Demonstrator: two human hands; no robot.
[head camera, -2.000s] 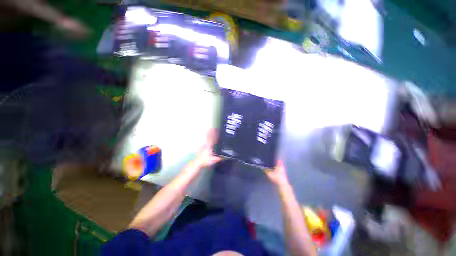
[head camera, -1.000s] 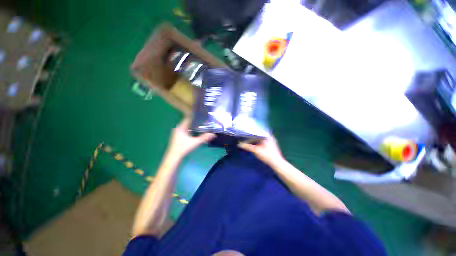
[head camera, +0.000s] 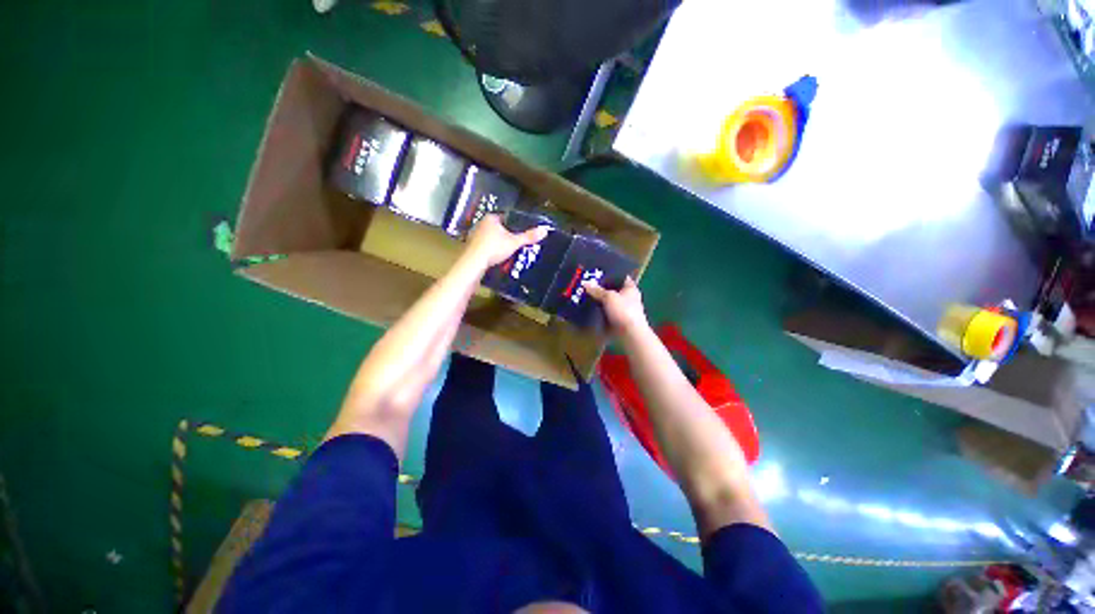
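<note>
An open brown shipping carton (head camera: 396, 288) stands low in front of me. Three black product boxes (head camera: 364, 156) lie in a row along its far side, from its left end to the middle. My left hand (head camera: 498, 240) and my right hand (head camera: 618, 300) grip two more black product boxes (head camera: 558, 270) side by side at the carton's right end, at or just inside the opening. My left hand is on their left part, my right hand on the right part. A plain brown surface shows beside the boxes inside the carton.
The shiny metal table (head camera: 829, 204) is at upper right, holding a tape dispenser (head camera: 759, 138), another tape dispenser (head camera: 987, 332) at its near corner and black boxes (head camera: 1047, 156). A red plastic stool (head camera: 690, 402) stands right of my legs. A round black fan (head camera: 540, 36) is beyond the carton.
I have turned from the table to the carton. The two held boxes have moved from above the table to the carton's right end, and my hands have shifted on them.
</note>
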